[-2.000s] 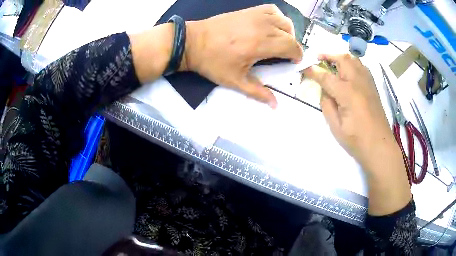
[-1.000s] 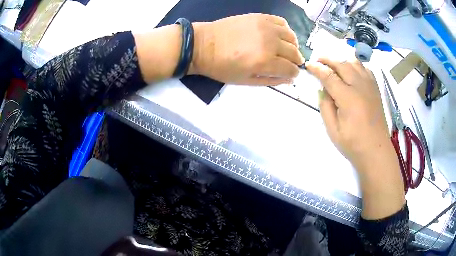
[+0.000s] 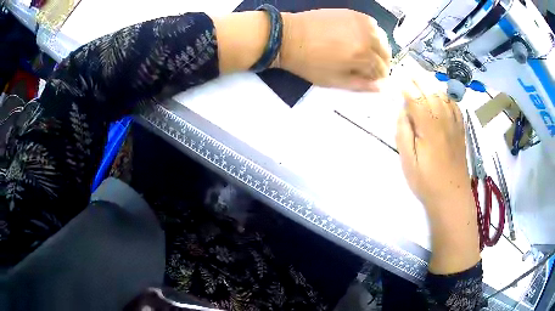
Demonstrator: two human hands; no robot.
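A dark panel (image 3: 286,86) lies on the white table under my left hand and wrist, with one corner showing below the wrist and more of it behind the hand. My left hand (image 3: 341,51) is over the panel, slightly blurred, fingers curled towards the machine; what its fingertips hold is washed out. My right hand (image 3: 432,140) is just right of it, below the machine head, fingers bent forward; bright glare hides its fingertips. White fabric cannot be told from the white table between the hands.
The sewing machine (image 3: 529,73) stands upper right. Red-handled scissors (image 3: 492,209) and a thin silver tool (image 3: 504,194) lie right of my right hand. A tan piece (image 3: 496,111) is beside the machine. A ruler scale (image 3: 268,182) runs along the table's front edge. A blue bin (image 3: 112,149) is below left.
My left hand has moved right and up in the picture with its fingers drawn in. A small gap now shows between the hands. The view has shifted, with more of the machine in it.
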